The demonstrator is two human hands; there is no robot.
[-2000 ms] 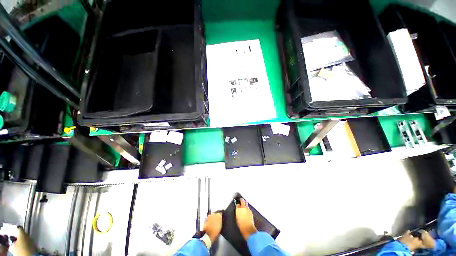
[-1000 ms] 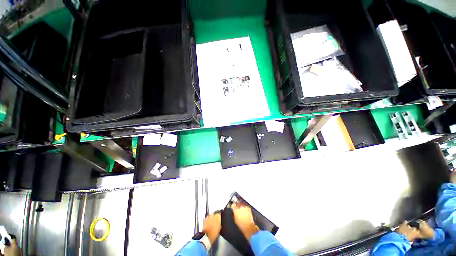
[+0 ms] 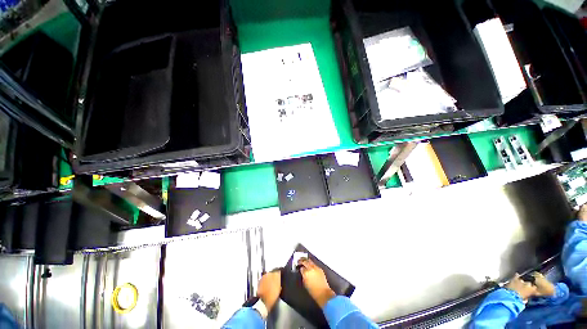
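A black component tray (image 3: 331,277) lies tilted at an angle over the pale metal surface at the bottom centre. My left hand (image 3: 270,288) grips the tray's left edge. My right hand (image 3: 313,279) reaches into the tray near its far corner, fingertips at a small white piece (image 3: 298,258). Whether the fingers pinch that piece is not clear. A loose pile of small dark and pale components (image 3: 204,304) lies on the metal surface to the left of my hands.
Black trays with small bits and white labels (image 3: 195,204) stand on the lower shelf. Large black bins (image 3: 161,160) and a white instruction sheet (image 3: 289,103) are above. A yellow ring (image 3: 125,297) lies left. Another person's hands (image 3: 529,286) are at right, near a green circuit board (image 3: 575,182).
The view has shifted, so shelves and bins appear further left. My right fingers have moved slightly within the tray, and the white piece shows more clearly. More of the circuit board shows at right.
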